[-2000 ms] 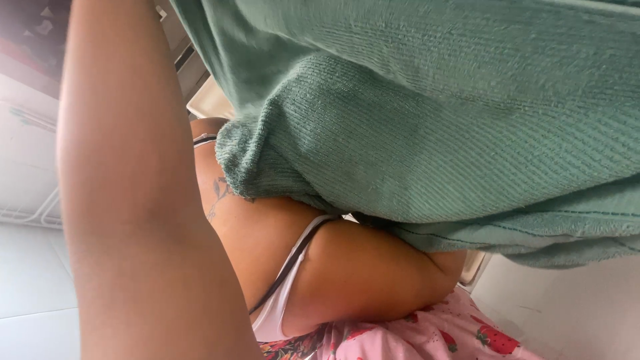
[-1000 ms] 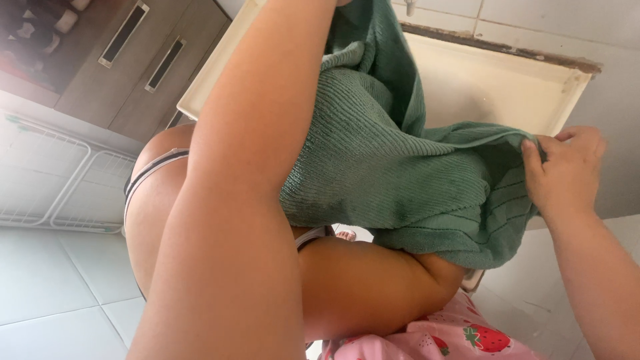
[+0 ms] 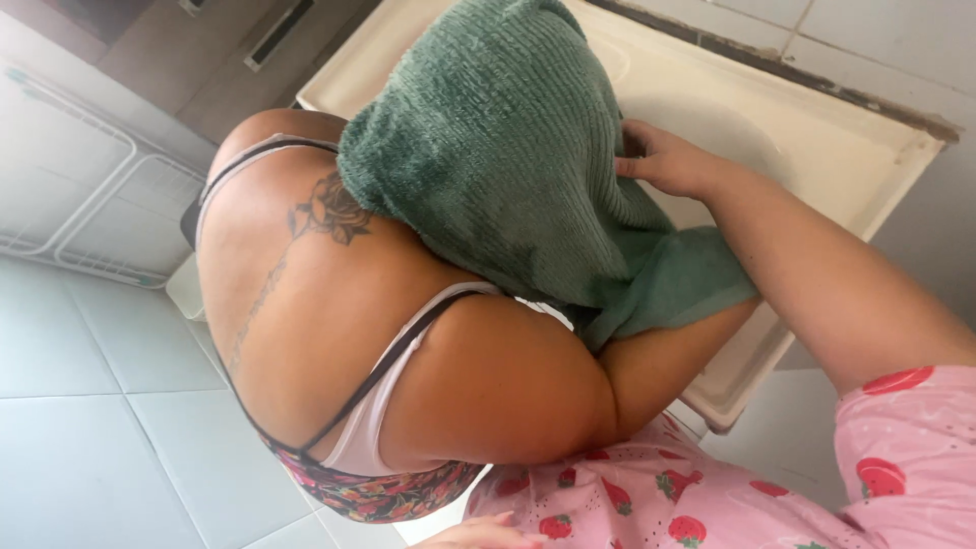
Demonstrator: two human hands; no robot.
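Observation:
A green ribbed towel point(image 3: 503, 160) covers the head of a person bent over a cream sink point(image 3: 831, 130). My right hand point(image 3: 659, 160) is at the towel's right side, its thumb and fingertips against the cloth; whether they grip it is unclear. A loose end of the towel lies over the person's bent forearm. At the bottom edge my left hand point(image 3: 484, 534) shows only partly, fingers extended, away from the towel, with nothing seen in it. The person's bare back point(image 3: 305, 259) bears a rose tattoo and thin straps.
Grey wood-look drawers point(image 3: 229, 53) with metal handles stand beyond the sink. A white wire rack point(image 3: 84, 183) is at the far left, above pale tiles point(image 3: 69, 335). My pink strawberry-print clothing point(image 3: 732, 496) touches the person's arm. A tiled wall point(image 3: 877, 46) borders the sink.
My left hand has come away from the towel side to the bottom edge, uncovering the person's back. My right hand has moved from the towel's outer edge inward. The towel now sits bunched round the head.

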